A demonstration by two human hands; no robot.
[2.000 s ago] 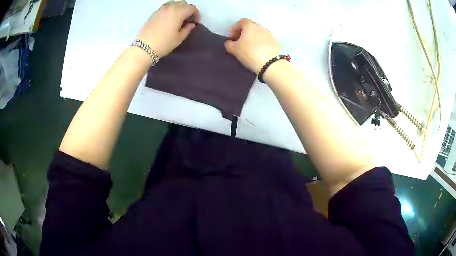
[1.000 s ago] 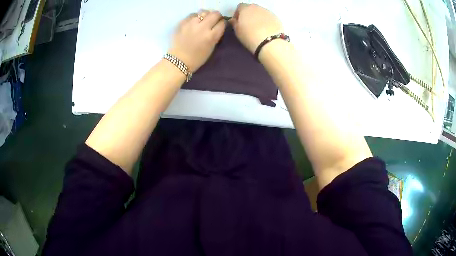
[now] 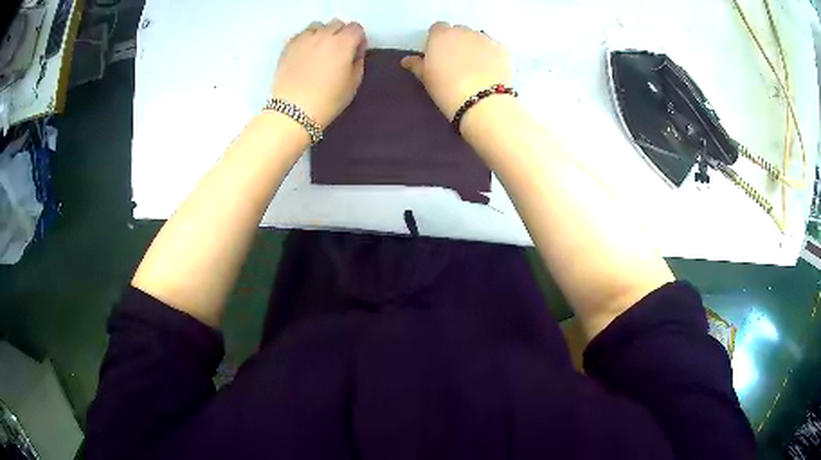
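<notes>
A dark maroon fabric piece (image 3: 401,135) lies flat on the white-covered table, its lower edge towards me with a small uneven tab at the lower right. My left hand (image 3: 322,70) is at its upper left corner, fingers curled over the edge. My right hand (image 3: 464,72) is at its upper right corner, with the thumb on the cloth near the top edge. Both hands pinch or press the far edge; the fingertips are partly hidden.
A dark steam iron (image 3: 671,117) lies on the table at the right, with coiled cords and a yellowish cable (image 3: 781,90) beyond it. A small black mark or strip (image 3: 411,222) is at the table's near edge. Papers and plastic are at the far left.
The fabric has turned to lie squarer to the table's edge. My hands came together at its far edge, then moved apart to its upper corners.
</notes>
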